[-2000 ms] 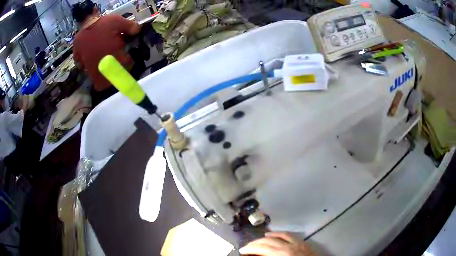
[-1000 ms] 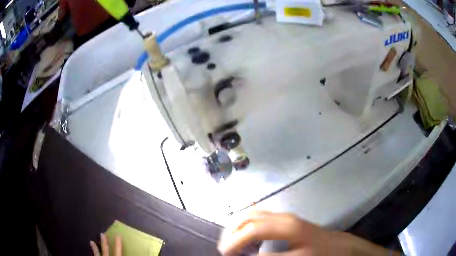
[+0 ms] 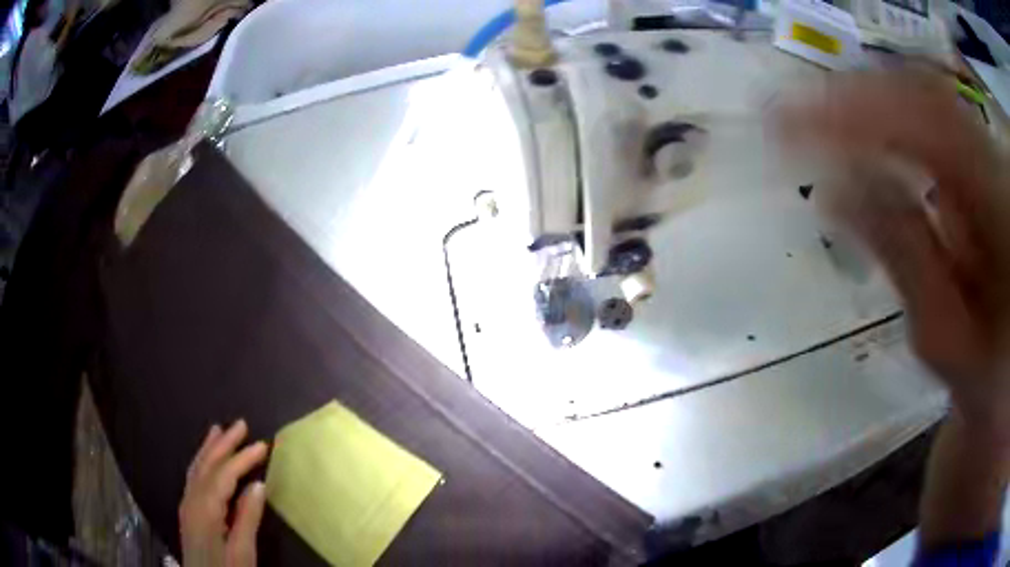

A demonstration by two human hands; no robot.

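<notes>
A dark brown garment panel (image 3: 222, 321) lies along the front of the machine bed, clear of the presser foot area. A yellow-green pocket-shaped piece (image 3: 352, 484) lies flat on it. My left hand (image 3: 227, 498) is at the bottom left, fingers apart on the panel, fingertips at the patch's left edge. My right hand (image 3: 908, 188) is raised over the machine arm at the right, strongly blurred; whether it holds anything cannot be told. The needle area (image 3: 565, 305) of the white sewing machine (image 3: 720, 199) is lit, with no cloth under it.
A white box with a yellow label (image 3: 817, 35) sits on top of the arm. A blue tube (image 3: 490, 33) curves behind the beige holder (image 3: 532, 39). The control panel (image 3: 908, 22) is at the top right, partly cut off. Cloth (image 3: 188, 33) lies at the top left.
The panel and patch have come out from under the machine head towards me. My right hand has risen from the bed's front edge to above the arm. The view has tilted down.
</notes>
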